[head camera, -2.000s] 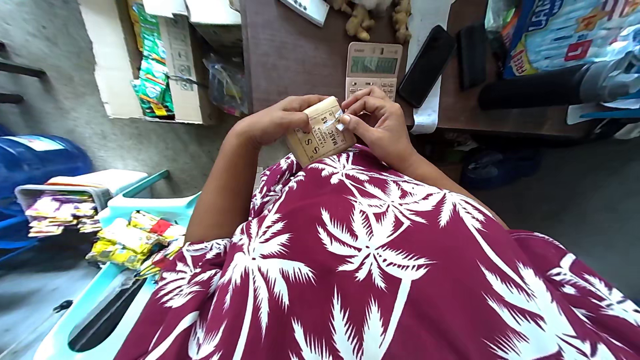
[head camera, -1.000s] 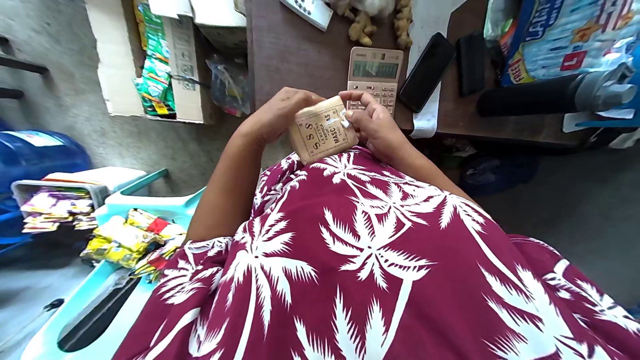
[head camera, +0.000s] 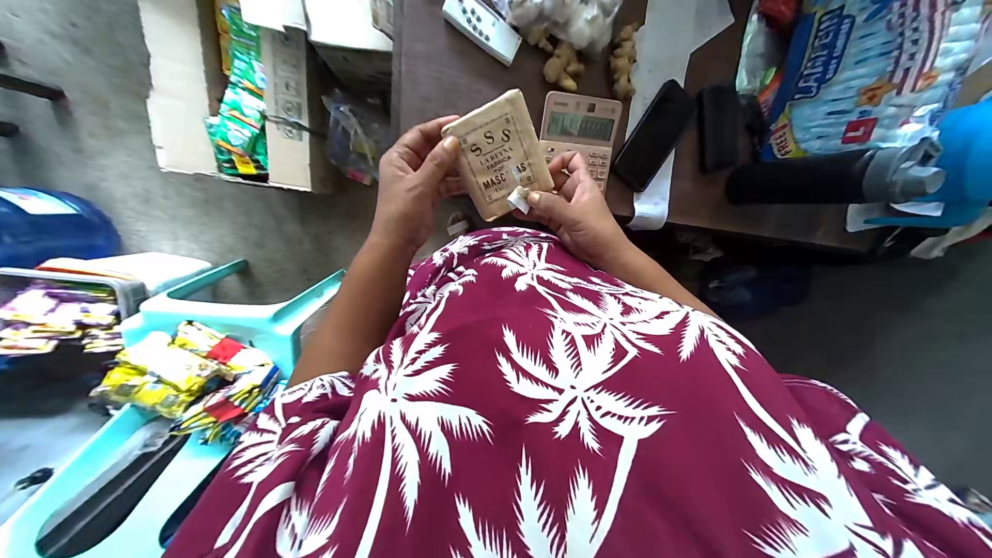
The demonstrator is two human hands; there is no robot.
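Observation:
A tan printed paper packet [head camera: 496, 151] is held up in front of me, tilted, its face bearing dark lettering. My left hand [head camera: 418, 174] grips its left edge, thumb on the face and the other fingers partly hidden behind. At the lower right corner my right hand [head camera: 572, 198] pinches the packet between thumb and fingers. A small white scrap [head camera: 518, 199] shows by my right thumb, over the packet's face; whether it is attached cannot be told. Just behind my right hand lies a pink calculator [head camera: 580, 128] on the dark brown table [head camera: 449, 85].
Ginger roots [head camera: 563, 66], a white remote control [head camera: 482, 29] and a black phone [head camera: 655, 136] lie on the table. A dark bottle [head camera: 821, 180] rests at its right. Cardboard box [head camera: 182, 93] with green sachets stands at left. Yellow packets [head camera: 167, 372] sit on a turquoise plastic chair [head camera: 225, 310].
The packet has been raised and turned more upright, showing more of its printed face. My left hand has shifted to the packet's left edge.

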